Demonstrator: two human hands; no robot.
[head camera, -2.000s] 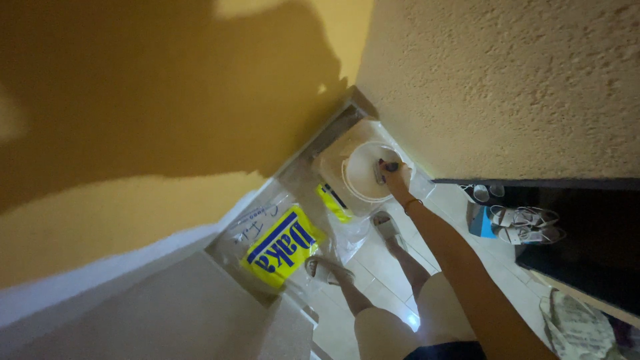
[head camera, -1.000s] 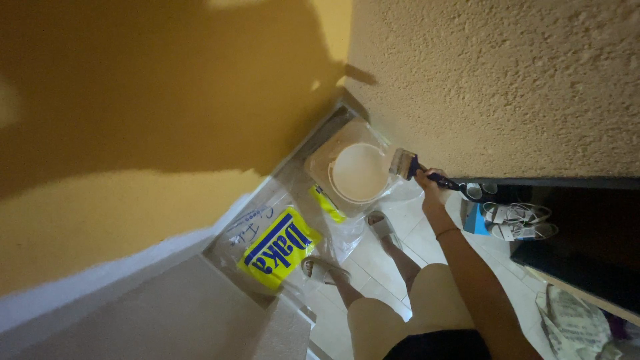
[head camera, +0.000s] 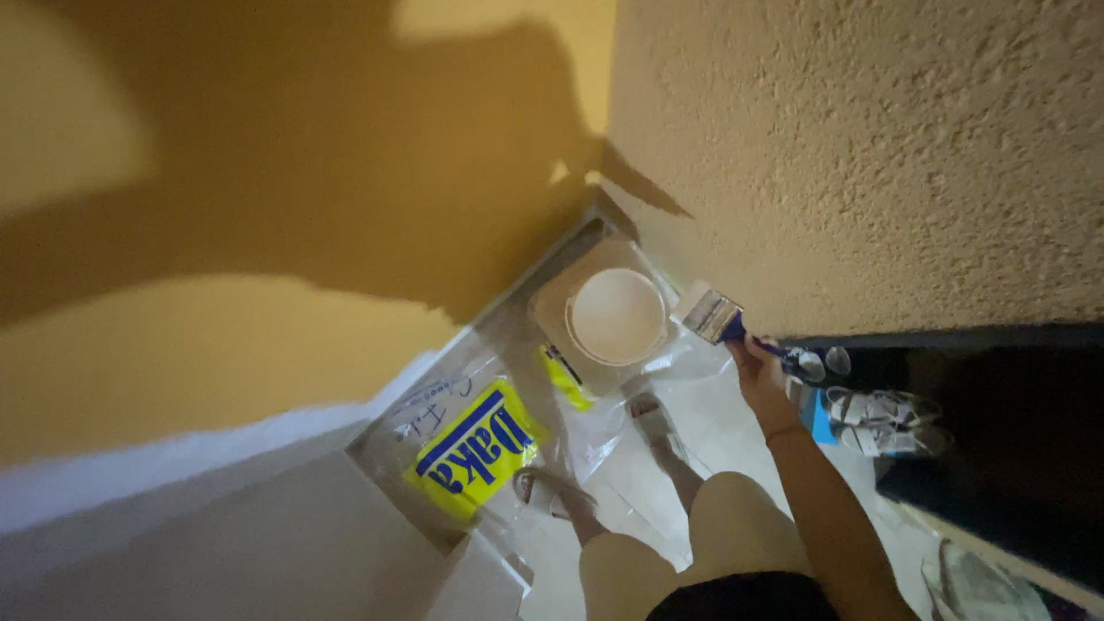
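My right hand (head camera: 755, 366) holds a wide paintbrush (head camera: 712, 316) by its dark blue handle. The bristles carry pale paint and point toward the corner, close to the textured beige wall (head camera: 845, 164). Just left of the brush, an open white bucket (head camera: 618, 316) of pale paint stands on a tan square piece (head camera: 552, 302) laid over clear plastic sheeting (head camera: 595, 431). The brush is outside the bucket. My left hand is not in view.
A yellow wall (head camera: 302, 319) meets the beige one at the corner. A plastic bag with a yellow and blue print (head camera: 474, 448) lies near my sandalled feet. Shoes (head camera: 884, 410) sit on a dark shelf (head camera: 1026, 414) at the right. A pale step edge (head camera: 466, 573) lies lower left.
Two seconds ago my right hand was over the bucket with the brush; by one second ago it had moved right, out beside the bucket, near the beige wall, where it remains.
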